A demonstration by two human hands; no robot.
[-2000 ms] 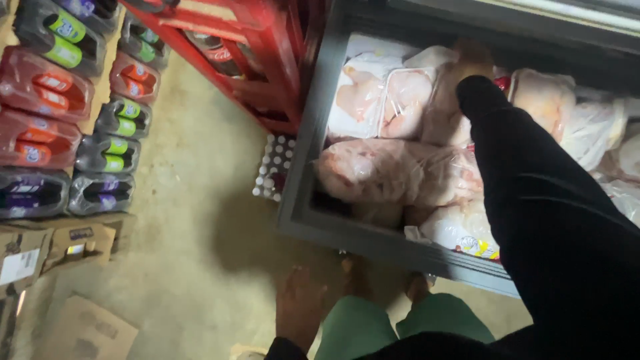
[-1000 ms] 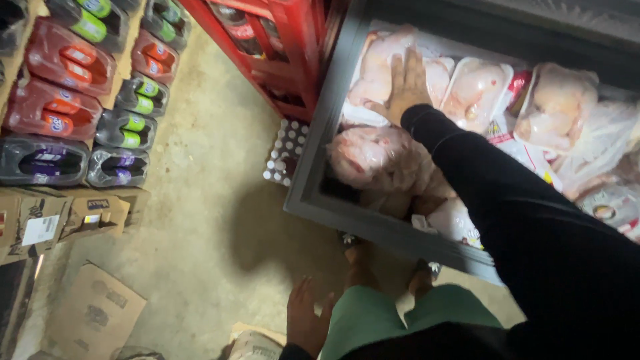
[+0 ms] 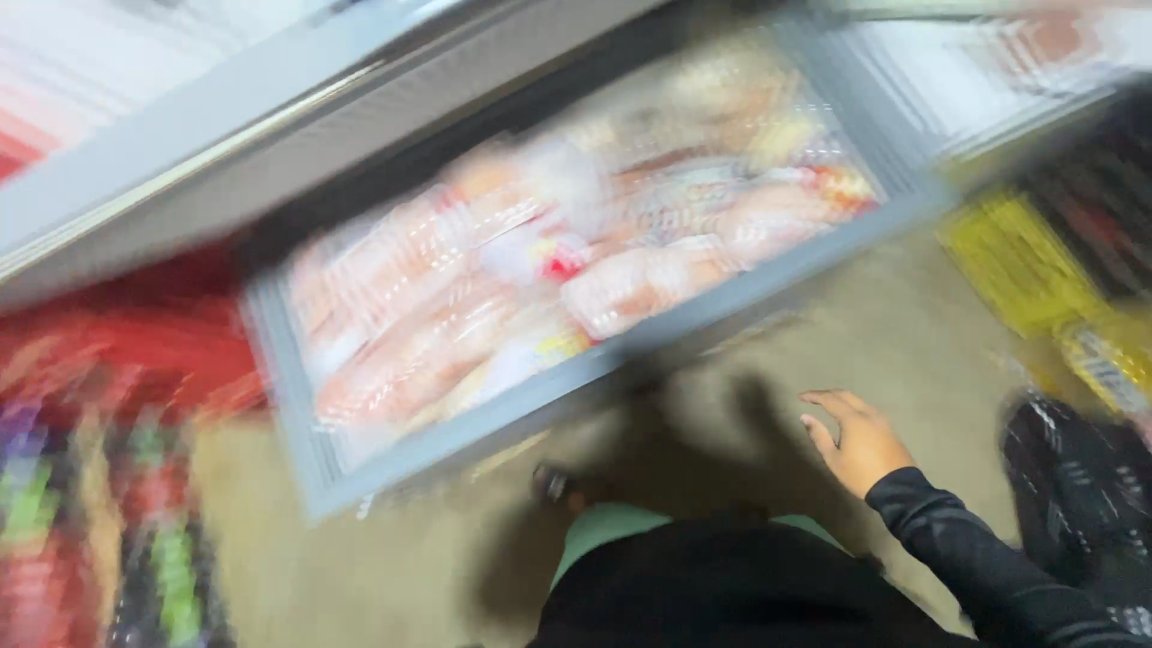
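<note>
My right hand (image 3: pixel 855 441) hangs over the floor at the lower right, fingers apart and slightly curled, holding nothing. It is outside the chest freezer (image 3: pixel 630 346), below its near rim. Inside the freezer lie wrapped packs of raw poultry (image 3: pixel 630 283) and other bagged frozen goods (image 3: pixel 711 193), all blurred by motion. A long pale pink pack (image 3: pixel 414 360) lies near the left front corner. My left hand is out of view.
Red crates (image 3: pixel 135 324) stand left of the freezer, with blurred bottle packs (image 3: pixel 171 549) below them. Yellow packs (image 3: pixel 1026 261) and a dark wrapped bundle (image 3: pixel 1071 477) sit at the right. My shoe (image 3: pixel 551 481) is on the floor near the freezer.
My right hand has left the packs in the freezer and is now outside it, over the floor. My left hand has gone out of view. The view has swung strongly to the right.
</note>
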